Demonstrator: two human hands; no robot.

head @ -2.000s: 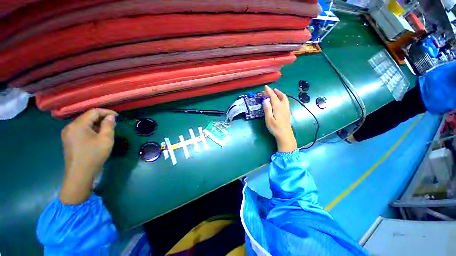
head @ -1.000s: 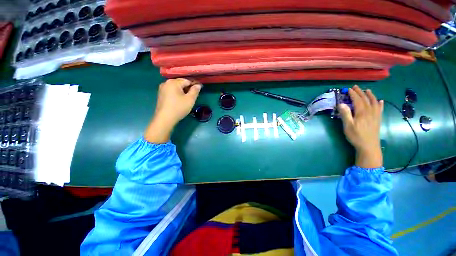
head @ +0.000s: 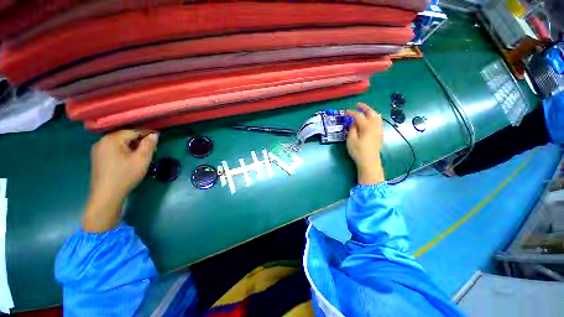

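A round black display module (head: pixel 205 176) lies face up at the left end of the white-tabbed test flex (head: pixel 246 171). Two more black modules (head: pixel 200 146) (head: pixel 166 169) lie beside it. The flex runs to a small green adapter board (head: pixel 286 155), then a grey ribbon cable (head: pixel 311 126) and the driver test board (head: pixel 334 127). My right hand (head: pixel 366 141) grips the driver board's right end with thumb and fingers. My left hand (head: pixel 122 170) is at the foam stack's lower edge, fingertips pinched together near something dark. I cannot tell if it holds anything.
A tall stack of red foam trays (head: pixel 216 62) stands behind. A slim black stick (head: pixel 266 130) lies behind the flex. Several loose modules (head: pixel 419 123), a black cord (head: pixel 413 151) and grey cables (head: pixel 454 102) lie to the right. White paper (head: pixel 5 247) shows at the left edge.
The view swung left, then back right. Both hands stay at about the same places on the bench. The modules, flex and boards show no clear movement.
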